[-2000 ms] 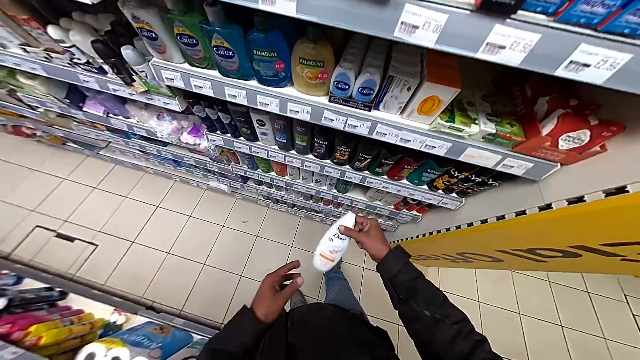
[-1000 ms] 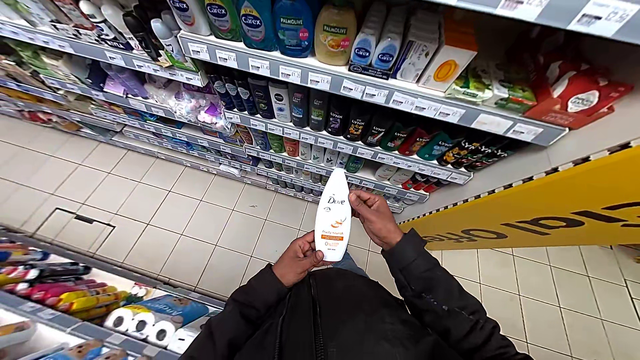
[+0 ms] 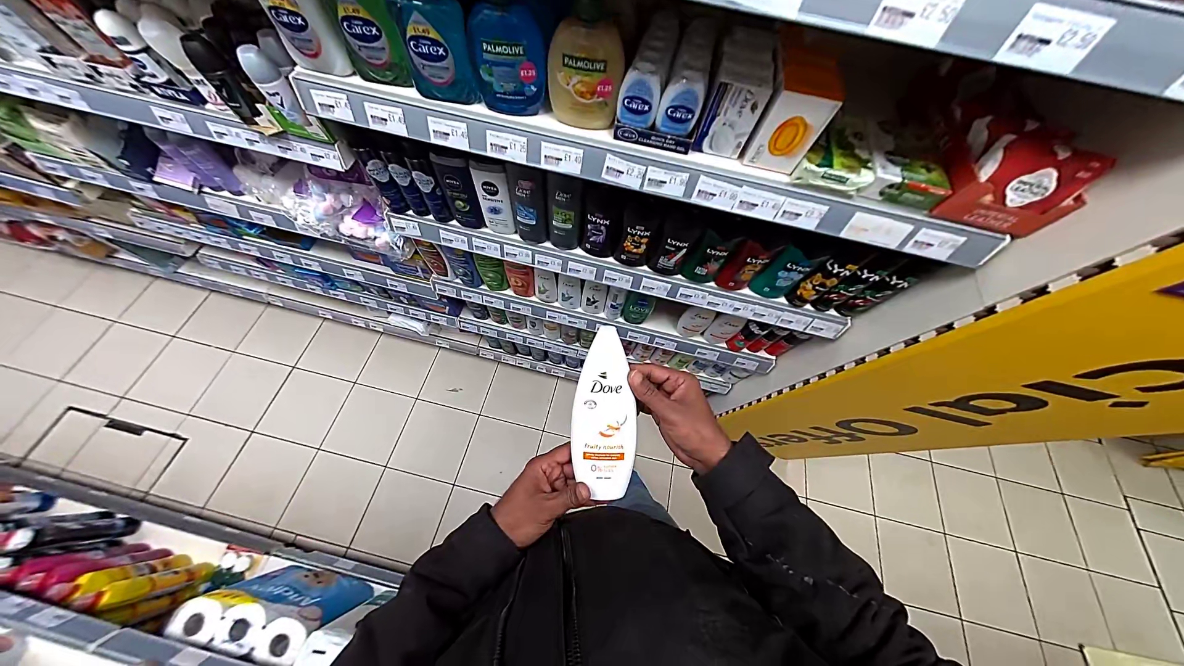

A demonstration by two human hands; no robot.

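Note:
A white Dove body wash bottle (image 3: 605, 425) with an orange print stands upright between my hands at the middle of the view, its front toward me. My left hand (image 3: 544, 495) grips its lower left side, thumb on the front near the base. Higher up, my right hand (image 3: 677, 414) pinches its right edge between thumb and fingers. Behind the bottle's tip are the lower shelves with rows of shower gel bottles (image 3: 638, 307). Part of each hand's fingers is hidden behind the bottle.
Shelving (image 3: 555, 139) ahead holds hand soaps, boxed soap bars and deodorants. A yellow sign board (image 3: 980, 361) stands at the right. At lower left, another shelf (image 3: 102, 638) carries toilet rolls (image 3: 236, 624) and spray cans. Tiled floor (image 3: 314, 407) lies between them.
Two seconds ago only my right hand held the bottle, tilted, with my left hand apart from it. My left hand has since taken hold near the base, and the bottle is now upright.

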